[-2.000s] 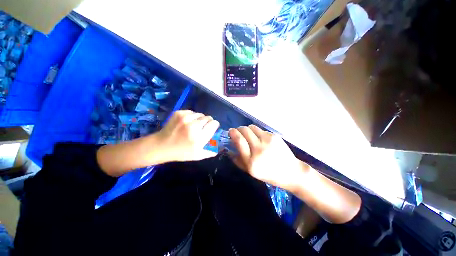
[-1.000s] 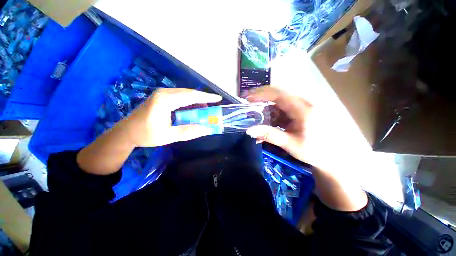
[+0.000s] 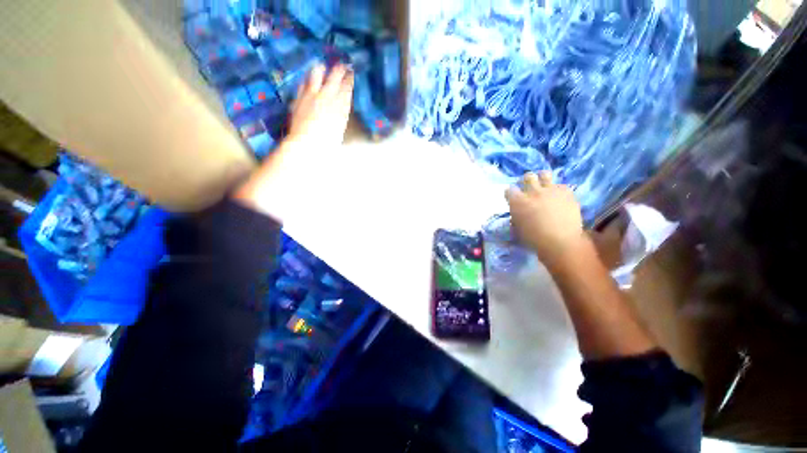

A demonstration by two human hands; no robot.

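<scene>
My left hand (image 3: 320, 111) reaches into the supply carton of small blue packs (image 3: 252, 97) at the upper left. Its fingers are over the packs; blur and glare hide whether it grips one. My right hand (image 3: 546, 215) is at the near edge of the large pile of pale blue-looking coiled cables (image 3: 549, 97) at the back of the table. Its fingers are bent down at the cables, and I cannot tell whether it holds one. A smartphone (image 3: 461, 296) lies flat on the white table, partly under clear film.
The white tabletop (image 3: 372, 212) lies between the hands. A brown flap (image 3: 115, 106) stands at left. Blue totes with packs (image 3: 88, 221) are below left. A large brown carton (image 3: 681, 327) with loose plastic and a white scrap (image 3: 644, 234) is at right. A blue basket (image 3: 522, 433) shows at the bottom.
Both hands have left the lap area, where they held a pack with a coiled cable. The left has moved up into the carton, the right to the cable pile. The view has shifted up the table.
</scene>
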